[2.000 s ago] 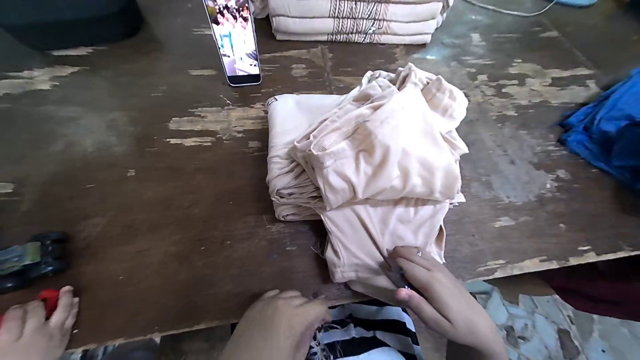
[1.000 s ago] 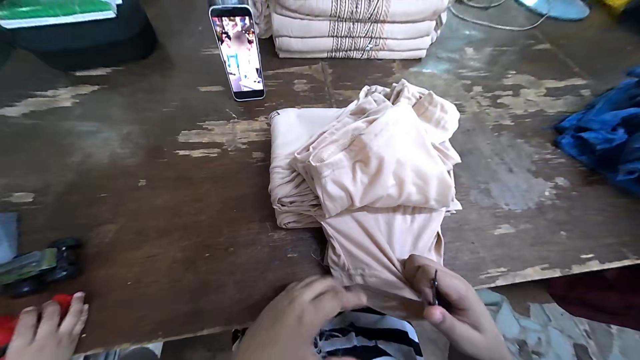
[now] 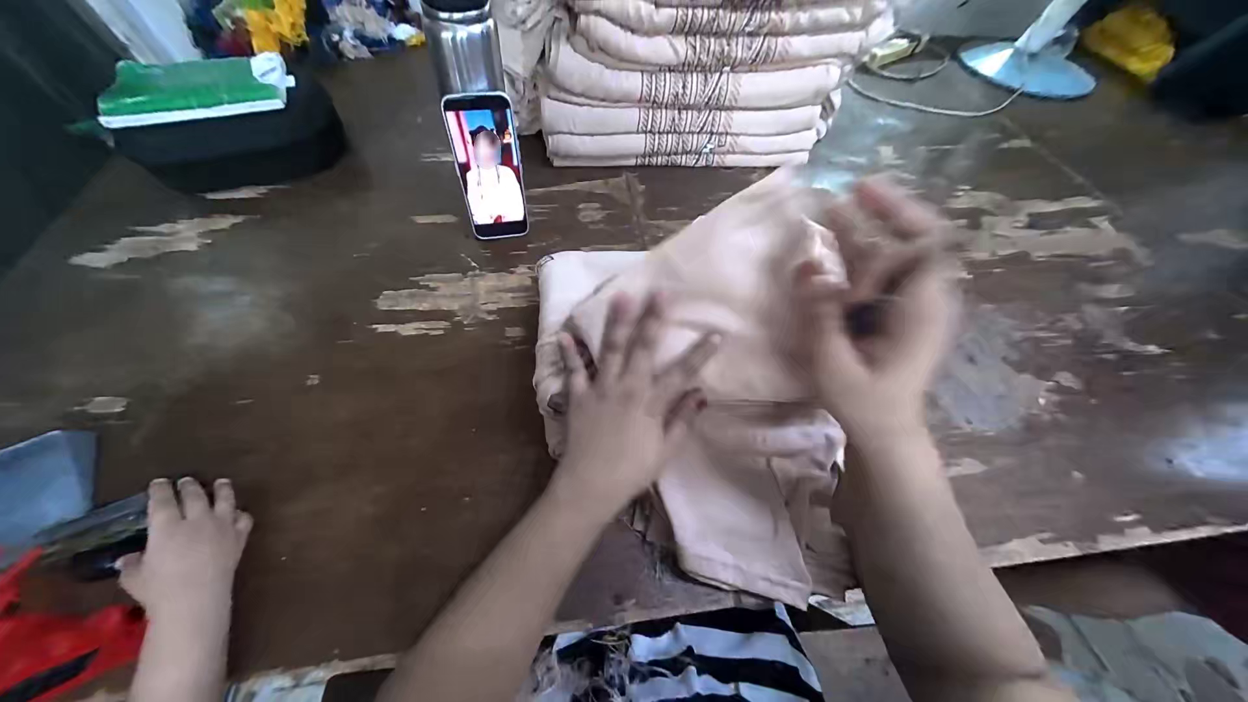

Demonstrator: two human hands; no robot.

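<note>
A pile of pale pink-beige cloth (image 3: 741, 487) lies on the worn wooden table, partly hanging at its front edge. My left hand (image 3: 624, 400) rests with spread fingers on the upper folds. Blurred by motion, my right hand (image 3: 882, 302) is over the pile's right side, its fingers at a raised part of the cloth; a small dark object shows in the palm, too blurred to name. Whether the fingers grip the cloth cannot be told. Beneath is a folded cloth (image 3: 585, 273), its left edge showing.
A phone (image 3: 487, 166) leans upright by a metal bottle (image 3: 463, 49). Behind stand stacked folded cloths (image 3: 682, 117) with dark fringes. Another person's hand (image 3: 190, 536) touches a dark toy at left, near a red item (image 3: 68, 634). A lamp base (image 3: 1029, 70) and cable are at the back right.
Both my hands have moved from the cloth's near edge up onto the pile. The upper cloth is now lifted toward the back. The other person's hand has moved to the dark toy.
</note>
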